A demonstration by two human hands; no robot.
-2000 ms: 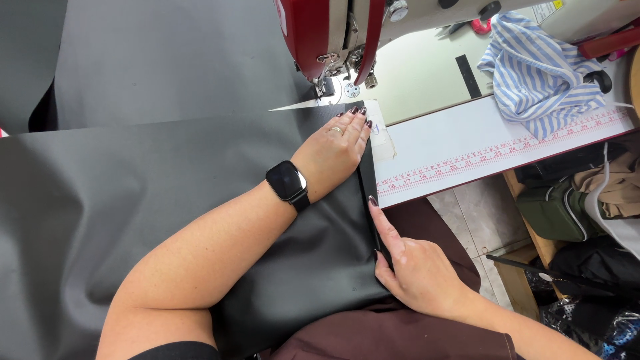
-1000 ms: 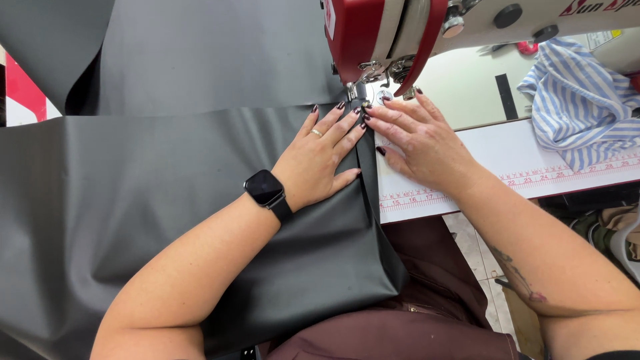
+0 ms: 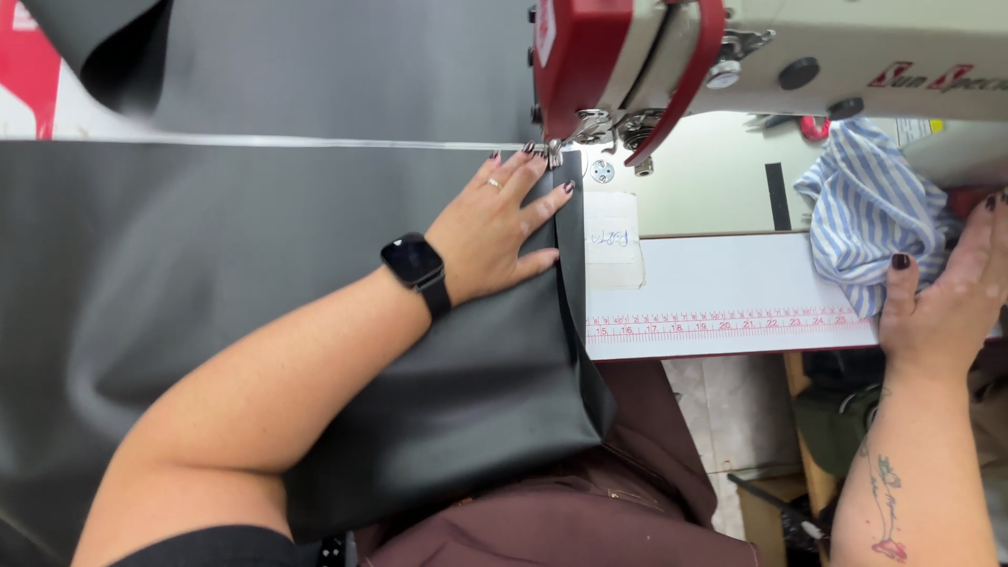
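My left hand (image 3: 500, 224) lies flat with spread fingers on a sheet of black leather-like material (image 3: 354, 205), beside its folded right edge (image 3: 573, 276). Its fingertips reach close to the presser foot (image 3: 554, 153) of a red and cream sewing machine (image 3: 587, 59). A smartwatch is on that wrist. My right hand (image 3: 941, 303) is at the far right, its thumb against a blue-and-white striped cloth (image 3: 874, 213). The fingers of that hand reach up toward a dark red part at the frame's edge, and whether they hold anything is unclear.
A printed ruler strip (image 3: 732, 324) runs along the front of the machine table. A paper label (image 3: 614, 240) with handwriting is stuck beside the fold. Red-handled pliers or a similar tool (image 3: 815, 127) lie behind the cloth. Bags and a wooden frame (image 3: 811, 441) stand below right.
My right hand has left the fold near the presser foot and moved right to the striped cloth. My left hand stays on the black material near the machine. The view has shifted.
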